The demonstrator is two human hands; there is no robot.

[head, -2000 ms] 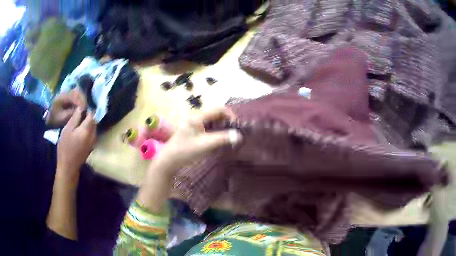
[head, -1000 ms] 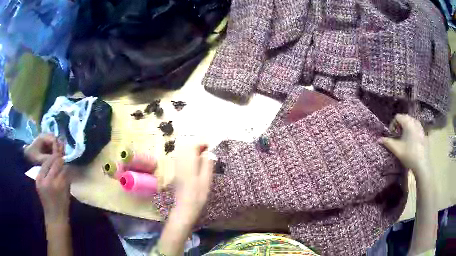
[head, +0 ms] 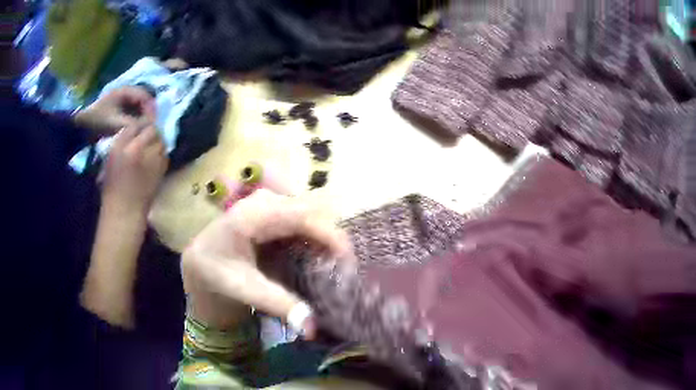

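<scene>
The tweed coat (head: 359, 305) lies across the front, blurred, with its plain maroon lining (head: 488, 293) turned up towards me. My left hand (head: 256, 259) grips the rolled tweed edge between thumb and curled fingers; a pale spot shows at the thumb tip. More nubbly tweed of the coat lies flat behind that hand. My right hand is not in view. No needle or thread can be made out.
Small dark pieces (head: 319, 148) lie scattered on the pale table (head: 381, 171). Thread cones (head: 249, 174) stand partly behind my left hand. Another person's hands (head: 137, 145) work beside a white-blue plastic bag (head: 172, 103). Black garments (head: 298, 42) and more tweed (head: 565, 84) lie beyond.
The coat has been turned from its tweed face to its maroon lining. My left hand has closed on its edge. My right hand has left the picture, and the view has shifted.
</scene>
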